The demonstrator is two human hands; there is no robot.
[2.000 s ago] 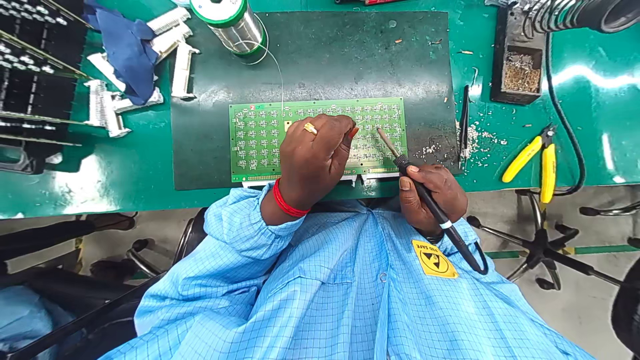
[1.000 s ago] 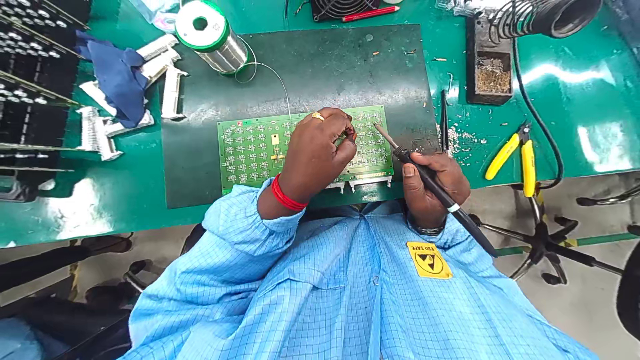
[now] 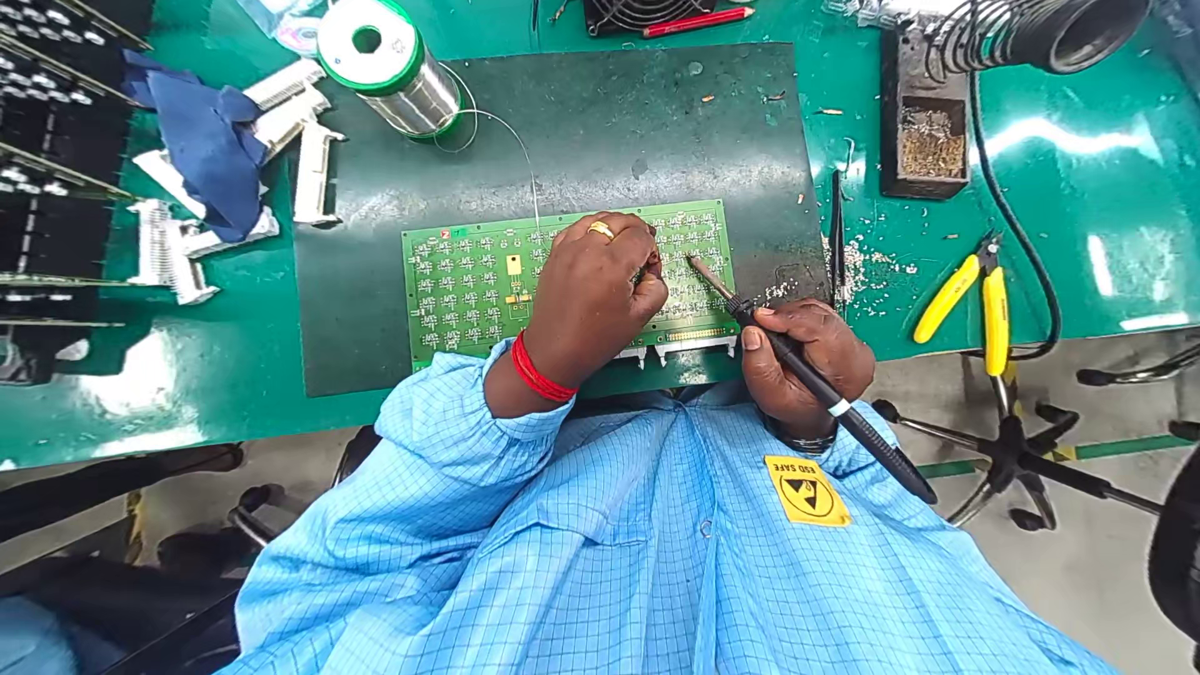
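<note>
A green printed circuit board [image 3: 469, 281] with rows of small parts lies on a dark mat [image 3: 562, 122]. Over its middle is my left hand [image 3: 600, 281], fingers curled and fingertips pinched together; whether they hold the thin solder wire or a small part is hidden. My right hand [image 3: 811, 361] holds a black soldering iron [image 3: 806, 375] by its handle, the tip pointing up and left over the board's right part. White connectors line the board's near edge. From a solder wire spool [image 3: 412, 94] at the mat's top left, wire runs down to the board behind my left hand.
Yellow-handled cutters [image 3: 994, 305], black tweezers [image 3: 837, 239] and scattered clippings lie to the right. Behind them stand an iron holder [image 3: 1041, 37] and a tip-cleaning tray [image 3: 923, 122]. White connectors [image 3: 314, 173] and a blue cloth [image 3: 206, 141] are at left, beside a rack of boards [image 3: 56, 159].
The iron's tip, near my left fingertips in both earlier frames, remains over the board's right part. My hands keep much the same pose. The view has shifted slightly.
</note>
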